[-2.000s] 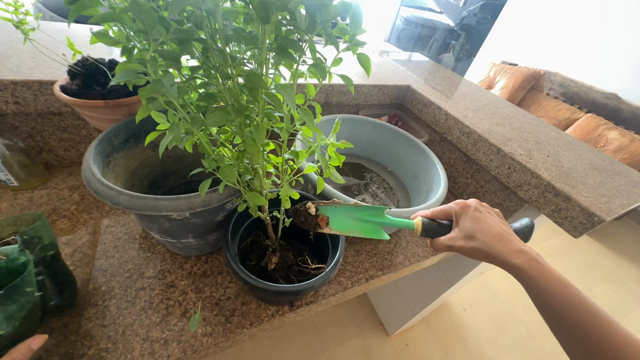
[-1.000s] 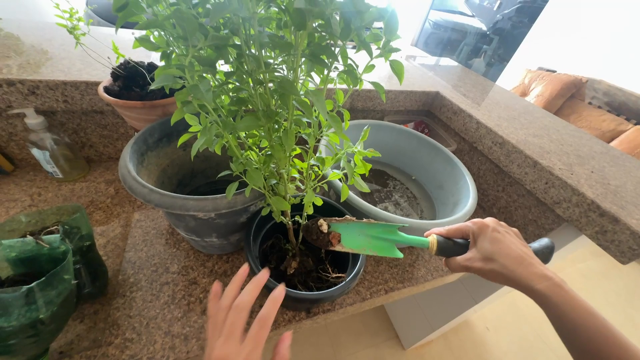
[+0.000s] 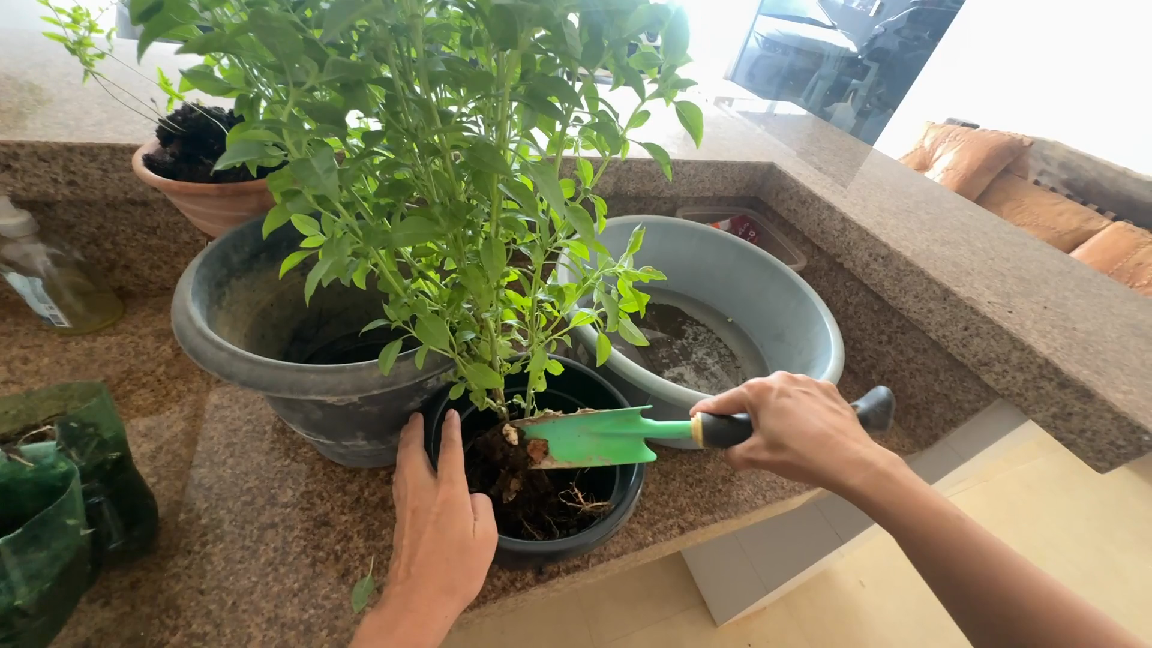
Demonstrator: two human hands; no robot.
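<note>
A leafy green plant [image 3: 486, 225] stands in a small black plastic pot [image 3: 621, 504] with dark soil and pale roots. My right hand [image 3: 792, 432] grips the black handle of a green garden trowel [image 3: 594, 438]; the blade, tilted on its side, lies over the pot, its tip against the soil clump at the stem base. My left hand [image 3: 441, 522] rests at the pot's left rim, its fingertips on the edge and its thumb beside the soil. Whether it grips the rim cannot be told.
Behind stand a large dark grey pot [image 3: 306, 387] and a grey oval basin [image 3: 823, 333]. A terracotta pot [image 3: 211, 202], a pump bottle [image 3: 63, 288] and cut green plastic bottles [image 3: 117, 477] are at the left. The raised granite ledge [image 3: 954, 252] runs along the right.
My left hand has come from the lower left edge to the small pot's left rim. My right hand still holds the trowel at the soil.
</note>
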